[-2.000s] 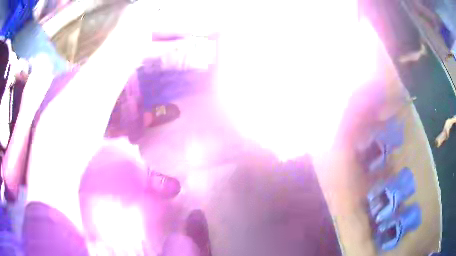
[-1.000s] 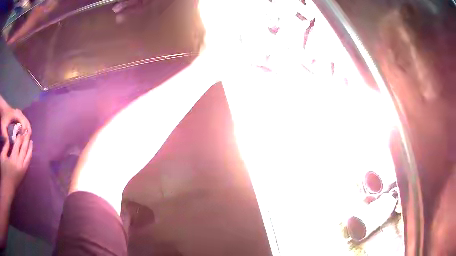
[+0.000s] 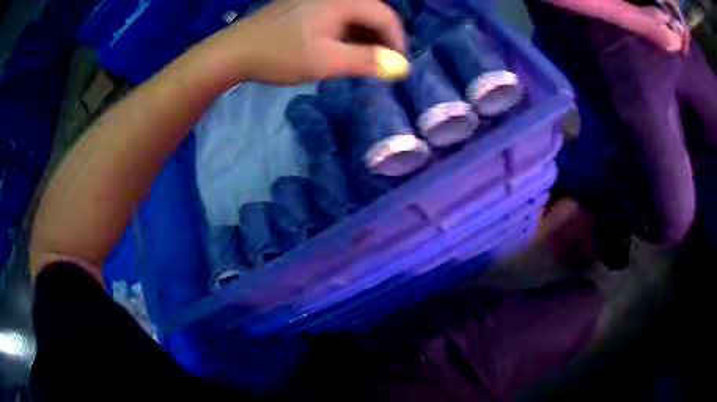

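Observation:
My left hand (image 3: 338,43), bare with a yellow cover on the thumb, reaches over a blue crate (image 3: 377,228) from the left. Its fingers curl just above the shells; whether it grips one is hidden. Under and beside the thumb lie three blue shells with white toothed rings, mouths towards me: one at left (image 3: 377,118), one in the middle (image 3: 436,86) and one at right (image 3: 472,55). More blue shells (image 3: 291,204) lie in a row along the crate's near side, their ends dark. My right hand is not in view.
A whitish sheet (image 3: 251,149) lies inside the crate. The crate tops a stack of blue crates. Another blue crate (image 3: 141,31) is at the upper left. A person's legs (image 3: 645,133) and forearm are at the upper right.
The view has swung from the overexposed table with shells to the crate stack. My left arm now extends over the crate, and its hand has come into view.

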